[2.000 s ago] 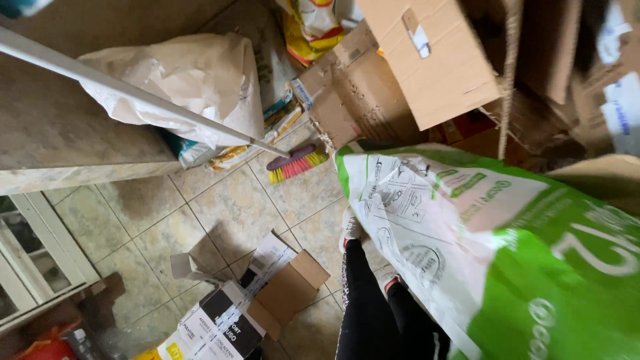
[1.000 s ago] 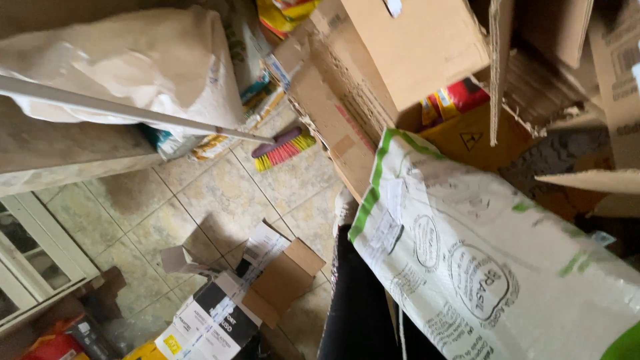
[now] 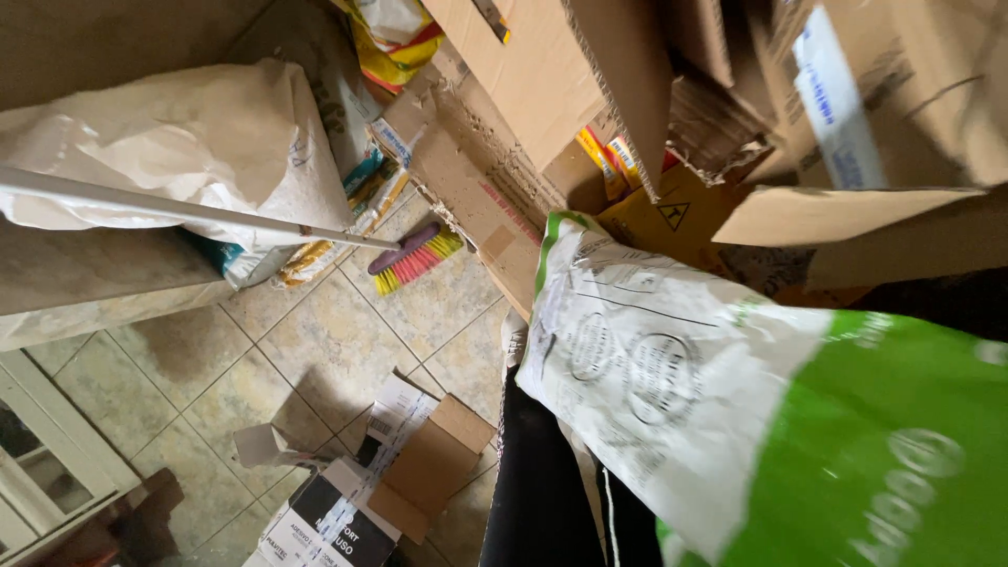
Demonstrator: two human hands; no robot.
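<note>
Neither of my hands shows in the head view. A large green and white plastic sack (image 3: 669, 378), creased and bearing print, fills the lower right, in front of my legs in black trousers (image 3: 543, 472). Whatever supports the sack is hidden. Left of the sack, a broom with purple head and yellow and pink bristles (image 3: 416, 256) rests on the tiles, its pale handle (image 3: 181, 209) running off to the left. An opened cardboard box with black and white print (image 3: 346, 504) lies at the lower middle.
Large cardboard boxes (image 3: 520, 71) crowd the upper right, flaps raised. A big whitish sack (image 3: 197, 150) lies on a ledge (image 3: 102, 307) at the left, above smaller packages (image 3: 311, 260). A white frame (image 3: 59, 449) stands at lower left. Tiled floor (image 3: 307, 346) shows between them.
The green and white sack has shifted and turned in view; one second ago more of its white part showed and less green. The broom still rests on the floor.
</note>
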